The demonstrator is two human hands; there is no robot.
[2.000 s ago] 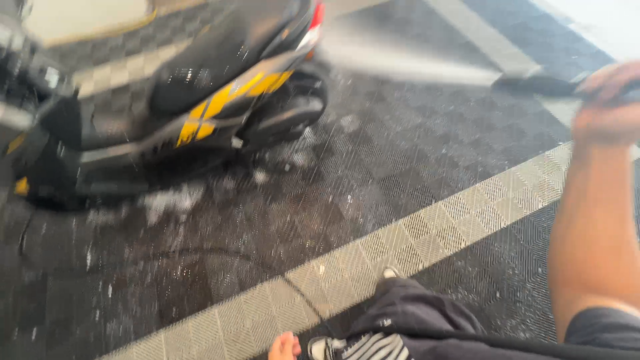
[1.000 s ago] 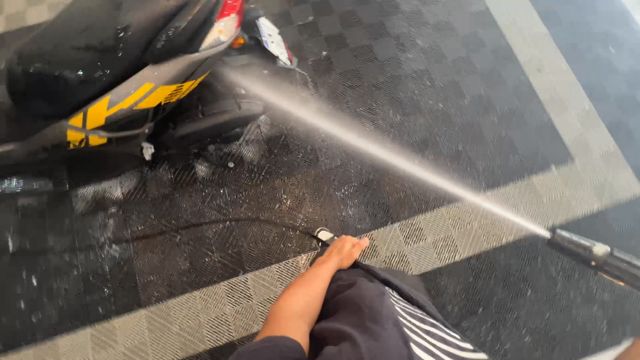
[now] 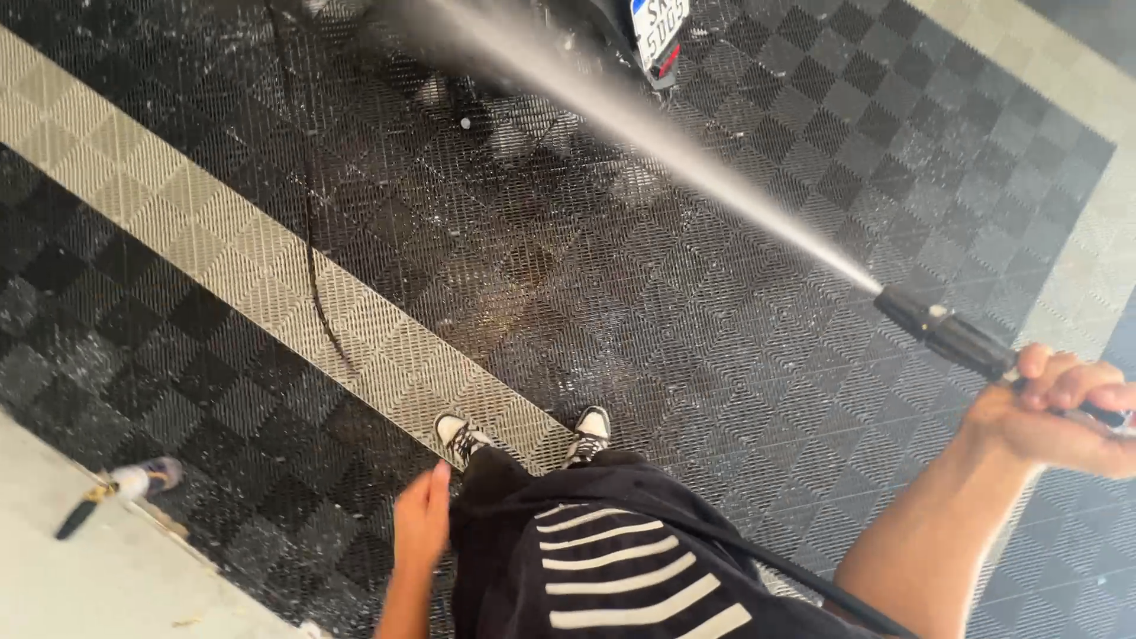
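Note:
At the right edge, my right hand [image 3: 1069,399] is closed around the handle of a black pressure washer gun [image 3: 954,333]. A white jet of water [image 3: 674,155] leaves its nozzle toward the upper left, to the rear of a scooter [image 3: 612,31] that the top edge of the view cuts off. The scooter's licence plate [image 3: 657,27] bears writing. My left hand [image 3: 424,515] hangs low beside my dark trouser leg, near my shoe, with no object visible in it; its fingers are partly turned from view. A black hose [image 3: 808,581] crosses my lap toward my right arm.
Wet, ribbed floor tiles in dark grey [image 3: 710,355] and a beige strip [image 3: 213,244] lie underfoot. A thin dark hose or cable [image 3: 312,257] runs over them. At lower left, a foam lance bottle [image 3: 133,482] lies by a pale ledge [image 3: 80,568].
The view has swung, and the scooter now shows only at the top edge. My right hand, out of view one second ago, is back in sight on the gun. The water jet still runs.

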